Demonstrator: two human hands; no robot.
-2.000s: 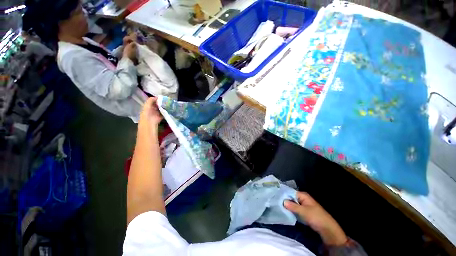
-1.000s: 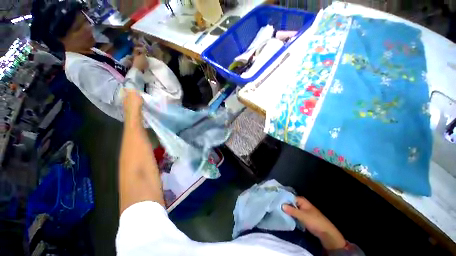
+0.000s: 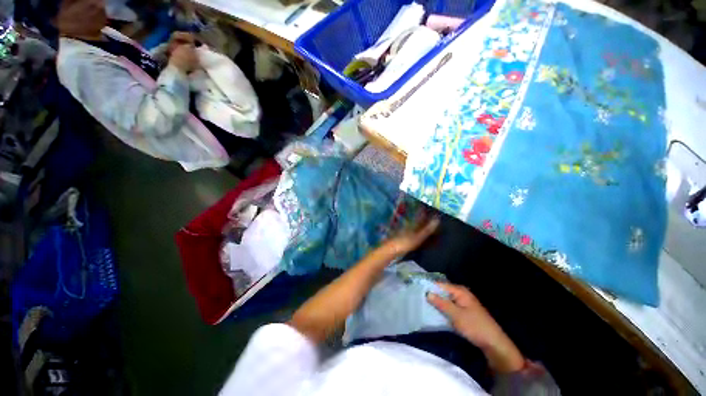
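Observation:
My right hand (image 3: 466, 311) holds a pale blue cloth, wrong side up (image 3: 395, 305), low over my lap, thumb on top. My left hand (image 3: 414, 234) is blurred, just above that cloth and below the table edge; whether its fingers hold anything is unclear. A turquoise floral cloth (image 3: 333, 209) lies crumpled over the right part of the red bin, left of the table corner. A turquoise printed panel with a white floral band (image 3: 577, 155) lies flat, right side up, on the white table and hangs slightly over its front edge.
A blue plastic basket (image 3: 333, 66) with pale cloth pieces stands at the table's far left. The red bin (image 3: 205, 259) holds plastic bags and white cloth. A person (image 3: 135, 100) sits at left. A blue bag (image 3: 70, 259) is on the floor.
My left hand has moved from the upper left towards my right hand. The floral cloth it held stretched out now lies bunched over the bin. My right hand stays with the pale cloth.

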